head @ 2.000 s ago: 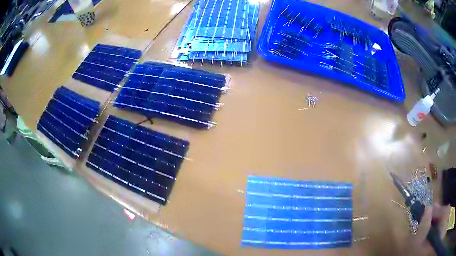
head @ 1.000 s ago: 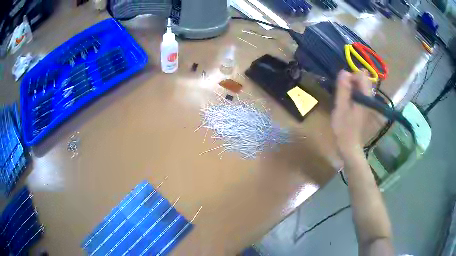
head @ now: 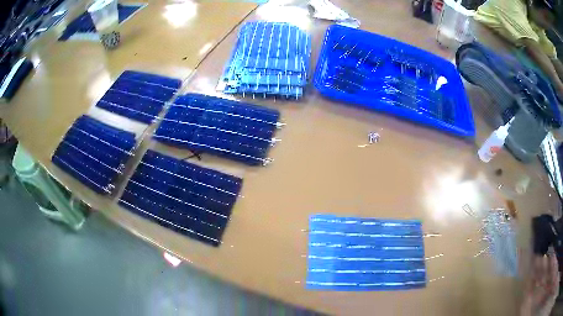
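Note:
A bright blue joined solar cell piece [head: 366, 253] lies flat on the tabletop at the lower middle, with pale busbars across it and thin ribbon ends sticking out at its left and right edges. My right hand [head: 541, 287] is at the lower right edge, partly cut off and blurred, just below a black holder [head: 546, 234]. Whether it holds anything cannot be told; no soldering iron is visible. Loose tabbing ribbon [head: 501, 237] lies in a pile left of the holder. My left hand is not in view.
Dark navy cell assemblies [head: 182, 196] lie in a group at left. Behind are a light blue cell stack [head: 268, 58] and blue parts tray [head: 463, 128]. A white bottle [head: 492, 145] stands by a grey machine [head: 528, 133]. A person's yellow sleeve [head: 503, 23] shows at top right.
The view swung right to the stand, then back left. Earlier my right hand held the black-handled soldering iron; now only part of the hand shows and the iron is out of sight. The blue piece stays on the table.

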